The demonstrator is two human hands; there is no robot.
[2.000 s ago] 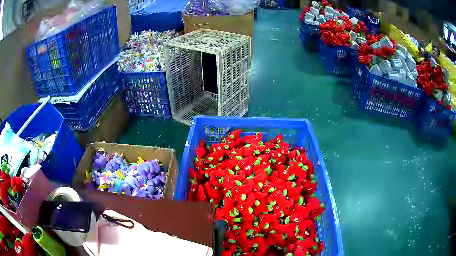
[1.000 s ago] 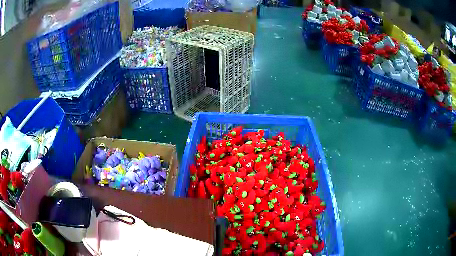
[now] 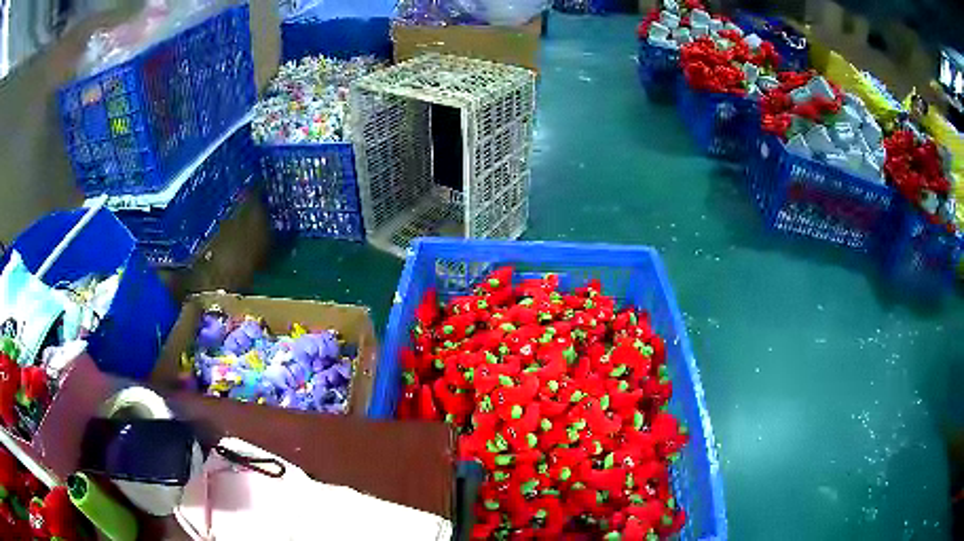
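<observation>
Neither of my hands is in the picture. Nearest in front of me is a large blue plastic crate (image 3: 689,402) filled with red chili plush toys (image 3: 550,407) with green tips. To its left is the corner of a brown table (image 3: 349,454). A pale pink-white flat item with a dark loop (image 3: 307,507) lies on it, beside a dark-topped object (image 3: 153,452), a roll of tape (image 3: 137,404) and a green thread cone (image 3: 100,505). More red chili toys (image 3: 23,391) show at the left edge, partly cut off.
A brown carton (image 3: 365,359) of purple plush toys stands behind the table. A blue bin (image 3: 137,306) is at left. A cream slatted crate (image 3: 497,159) lies on its side beyond. Blue crates (image 3: 825,201) of red and grey-white plush line the right. Glossy green floor (image 3: 782,370) lies between.
The view has shifted slightly compared with two seconds ago, so the crates sit a little higher in the picture. No object has clearly moved.
</observation>
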